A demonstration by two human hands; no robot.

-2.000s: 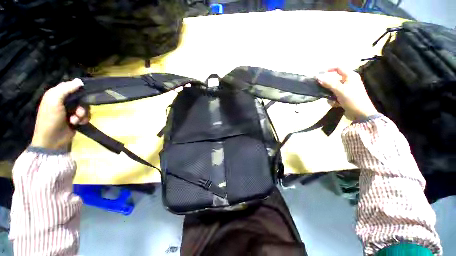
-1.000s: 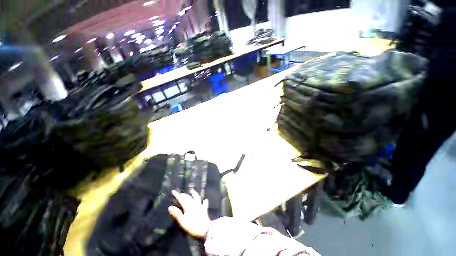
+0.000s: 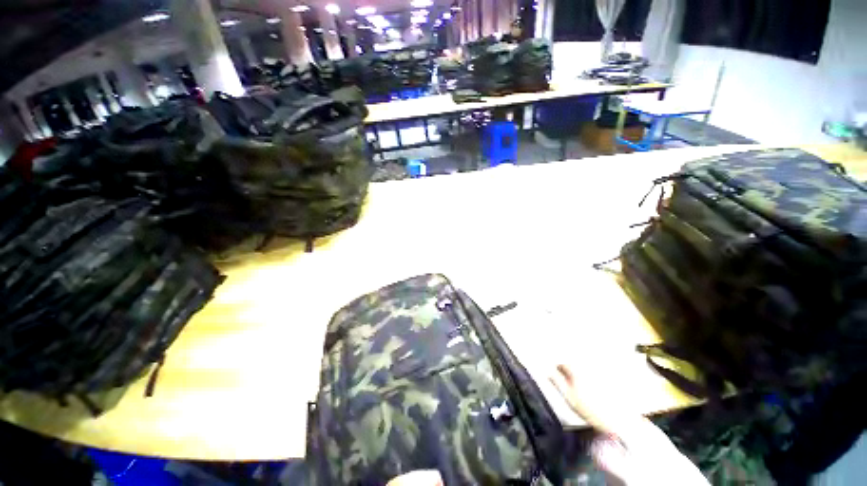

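Observation:
A camouflage backpack lies front side up at the near edge of the pale yellow table. Its zipper edge with small pulls runs down its right side, and a short dark strap sticks out beyond it. My right hand is beside the bag's right edge, blurred and overexposed; whether it touches the bag is unclear. My left hand shows only as a small patch at the bottom edge of the picture, over the bag's lower front; its fingers cannot be made out.
Stacked camouflage backpacks stand at the left, at the back left and at the right. Straps hang from the piles onto the table. Beyond are a blue stool and another table with bags.
The backpack was first held by its shoulder straps, back side up; now it lies camouflage front up. My right hand has moved off its face to its right side. The view has lifted and turned.

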